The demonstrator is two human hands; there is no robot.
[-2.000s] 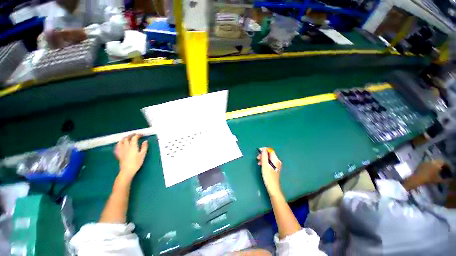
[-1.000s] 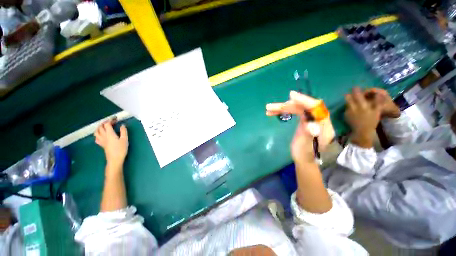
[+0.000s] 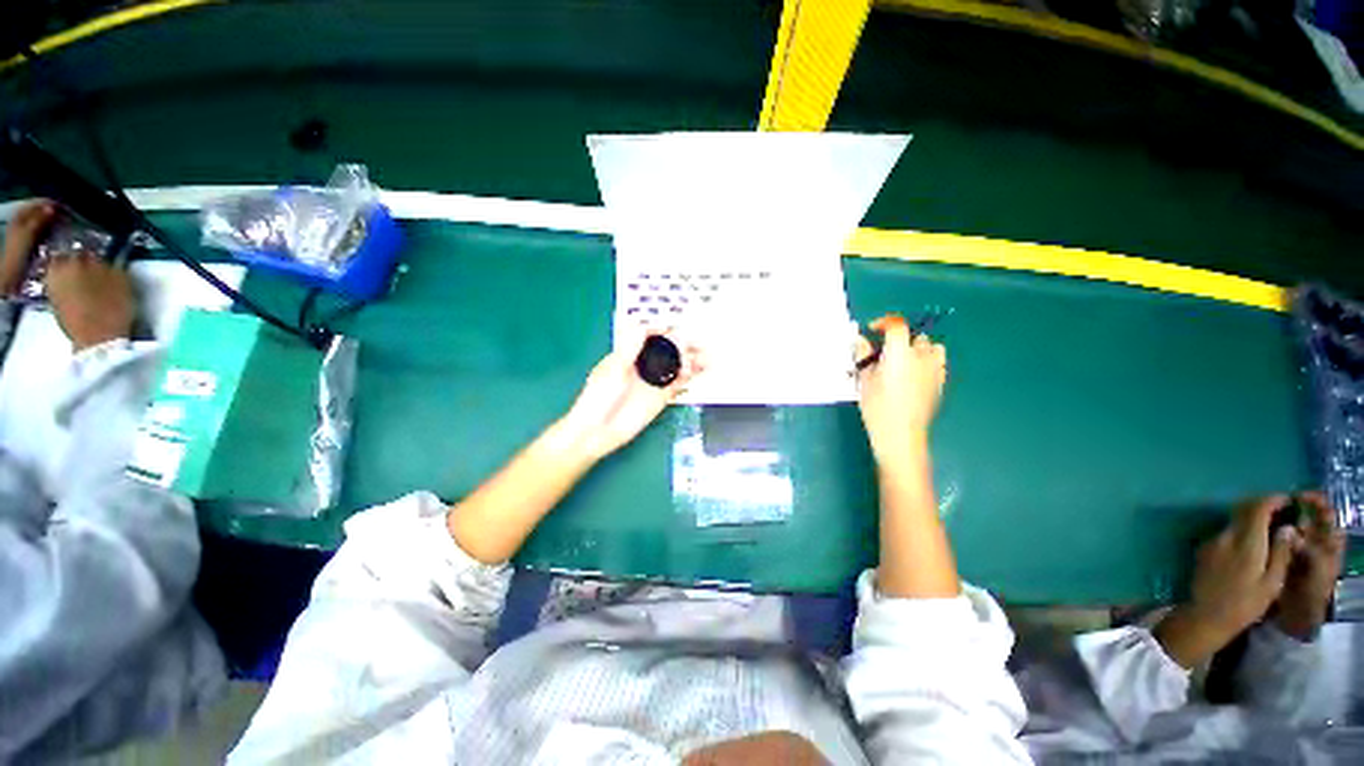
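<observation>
My left hand (image 3: 621,392) holds a round black part (image 3: 658,361) at its fingertips, over the lower left of the white liner sheet (image 3: 748,225). The sheet's far half is raised, and rows of small dark adhesive pieces (image 3: 681,285) show on its left middle. My right hand (image 3: 902,386) is at the sheet's lower right edge, its fingers closed on thin dark tweezers (image 3: 871,358). Whether the tips hold anything is too small to tell. A clear plastic bag (image 3: 732,486) with a dark upper part lies just below the sheet.
A blue bin (image 3: 367,258) with crumpled clear bags and a green box (image 3: 247,404) stand at left, with a black cable (image 3: 225,277) nearby. A blister tray (image 3: 1331,374) is at the far right. Neighbours' hands are at both sides. A yellow post (image 3: 815,68) stands behind the sheet.
My left hand has moved from the bench to the sheet and now holds the black part. My right hand has come back left to the sheet's edge. The camera view has turned left.
</observation>
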